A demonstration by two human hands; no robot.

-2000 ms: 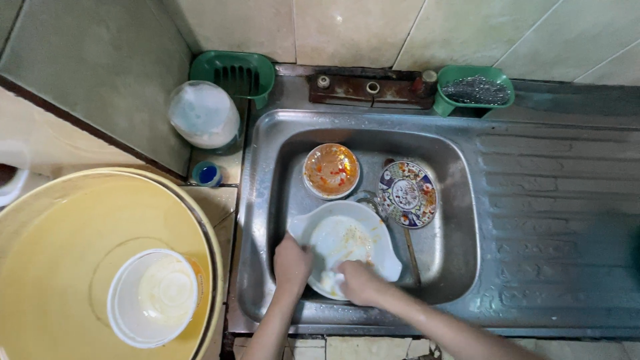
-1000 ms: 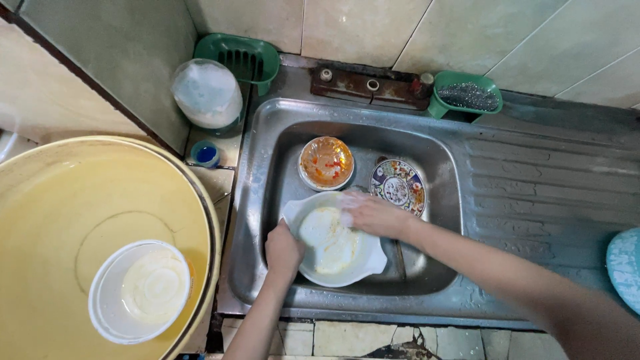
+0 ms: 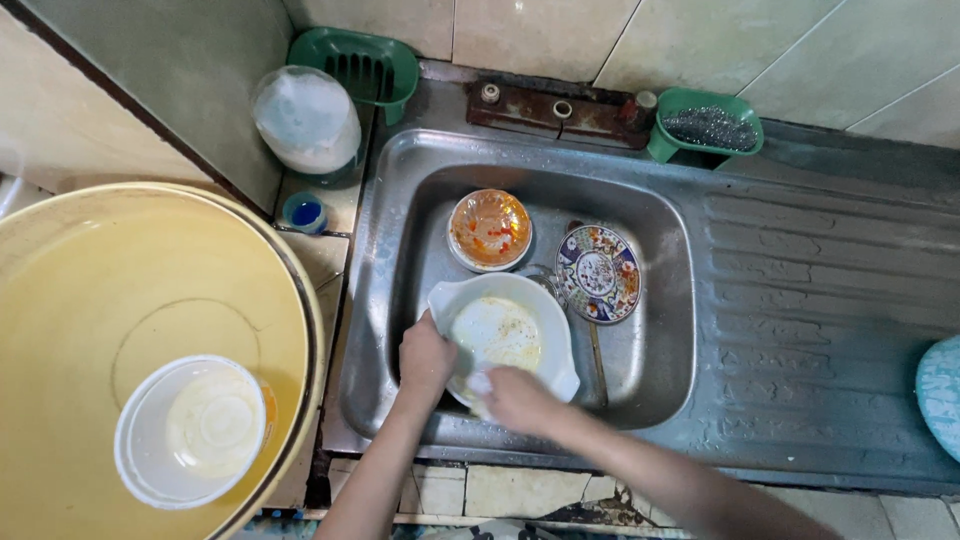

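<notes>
A white two-handled bowl [image 3: 510, 334] sits in the metal sink [image 3: 664, 360], wet and spotted with food bits inside. My left hand [image 3: 426, 360] grips its handle on the left side. With my right hand [image 3: 517, 401], somewhat blurred, I press a whitish wad [image 3: 478, 384] against the bowl's near rim; what the wad is cannot be told. Behind the bowl stands a small bowl with orange, greasy residue [image 3: 491, 229]. To the right lies a patterned saucer [image 3: 598, 274] with food scraps, over a thin utensil handle [image 3: 598, 364].
A large yellow basin [image 3: 67, 292] holding a white plastic tub [image 3: 214, 431] stands left. Behind are a blue cup [image 3: 305, 214], a clear container [image 3: 307, 124], a green soap dish [image 3: 360, 67] and a green holder with metal scourers [image 3: 709, 127]. A ribbed drainboard [image 3: 810, 322] extends right.
My right hand has moved from the bowl's far right rim, where it was a second ago, to its near rim. My left hand keeps hold of the bowl.
</notes>
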